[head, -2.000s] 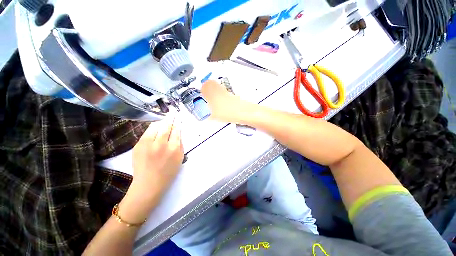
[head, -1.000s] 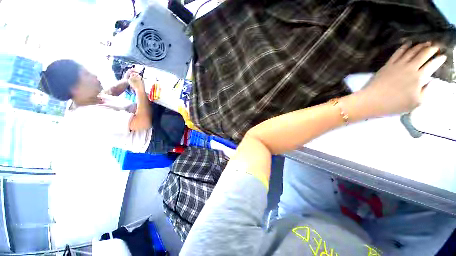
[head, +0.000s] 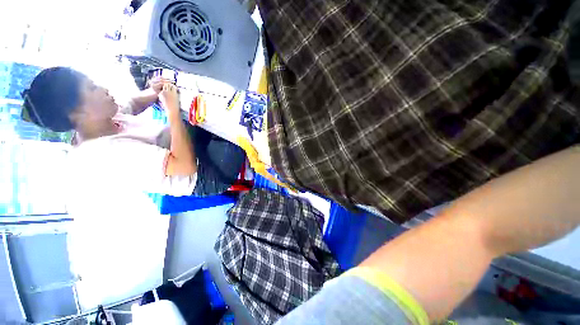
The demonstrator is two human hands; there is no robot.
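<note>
A large dark brown-black plaid garment piece [head: 394, 95] with cream check lines lies over the table at the upper right and hangs over its front edge. My left forearm crosses in front of it from the lower middle to the right edge. My left hand is cut off by the right edge of the picture, so its fingers do not show. My right hand is out of the picture. The sewing machine's needle area is out of view.
A person [head: 121, 159] sits at a neighbouring workplace on the left, hands at a table. A grey housing with a round fan grille [head: 191, 32] stands at the top. Black-and-white plaid cloth [head: 273, 247] is piled low in the middle, beside blue bins [head: 343, 232].
The view has swung left, away from the machine and scissors. My left hand has left the picture at the right. The plaid piece now spreads lower and fills more of the view.
</note>
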